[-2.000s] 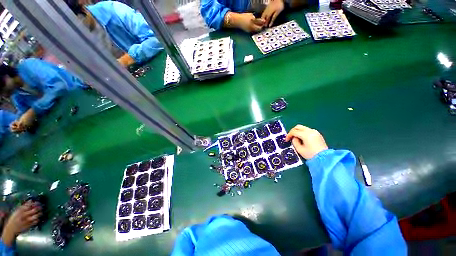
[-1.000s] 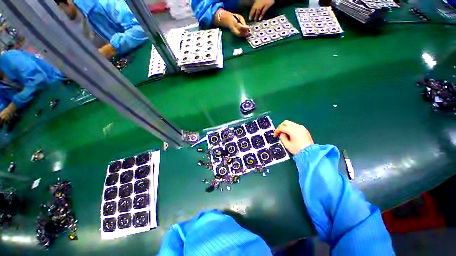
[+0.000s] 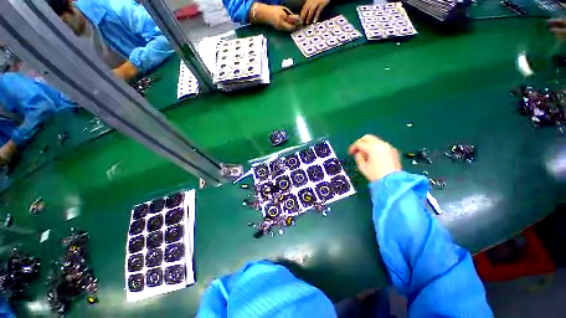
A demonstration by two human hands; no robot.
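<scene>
A white tray (image 3: 351, 190) with rows of black rounded-square housings (image 3: 315, 172) lies before me. Small wired parts (image 3: 270, 217) lie loose over its left and lower edges. My right hand (image 3: 377, 158) is just off the tray's upper right corner, fingers bent down and close together; whether it holds anything small cannot be told. My left hand is not visible; only a blue left sleeve (image 3: 267, 292) shows at the bottom edge. A single dark unit (image 3: 278, 137) lies beyond the tray.
A second tray of housings (image 3: 190, 248) lies left. Dark part heaps (image 3: 71, 267) are at far left, smaller clusters (image 3: 460, 152) at right. A grey metal post (image 3: 136, 112) rises left of centre. Blue-sleeved people (image 3: 291, 13) work across the bench beside trays and stacked trays (image 3: 242, 61).
My right hand has moved off the tray's right edge, away from the housings. Small part clusters now show on the bench to its right. The view has shifted, and the single unit sits further left.
</scene>
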